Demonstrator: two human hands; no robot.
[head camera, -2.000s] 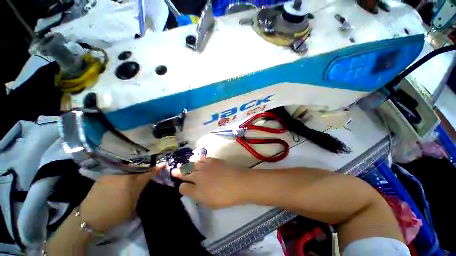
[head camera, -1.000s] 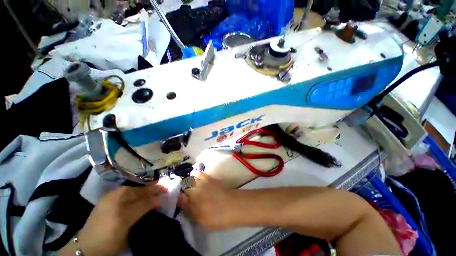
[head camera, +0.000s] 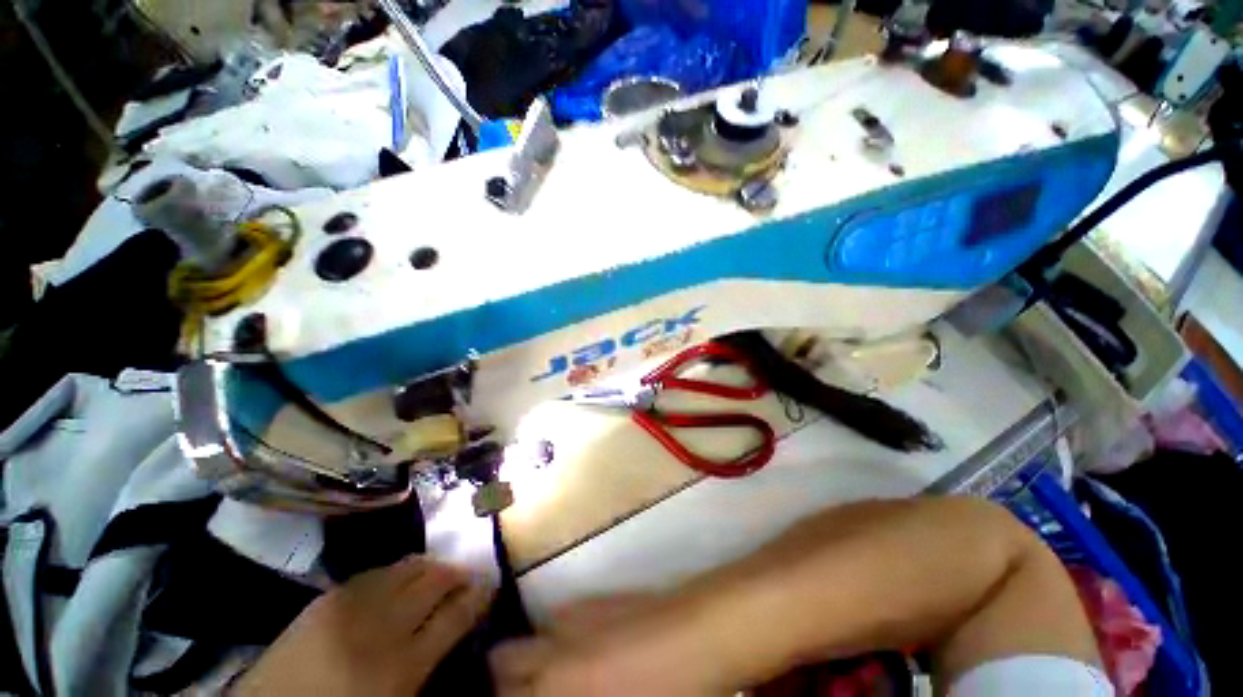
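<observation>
The white sewing machine (head camera: 586, 272) with a blue stripe lies across the view. A narrow black strip (head camera: 504, 572) and a light fabric piece (head camera: 461, 528) run from the lit needle area towards me. My left hand (head camera: 375, 626) lies on the fabric left of the strip, blurred, its fingers pressed on the cloth. My right hand (head camera: 566, 667) holds the black fabric near the bottom edge, partly cut off. The presser foot (head camera: 457, 477) is small in the glare. Light grey and black garment panels (head camera: 109, 504) are heaped at the left.
Red-handled scissors (head camera: 709, 409) lie on the machine bed beside a dark tufted bundle (head camera: 852, 402). A blue basket (head camera: 1056, 531) holds pink cloth at lower right. A light box (head camera: 1111, 320) stands at the right. Blue plastic (head camera: 668, 61) and heaped cloth lie behind the machine.
Both hands have moved back from the needle towards me, drawing the fabric out lengthwise. The light piece and black strip now show between hands and needle.
</observation>
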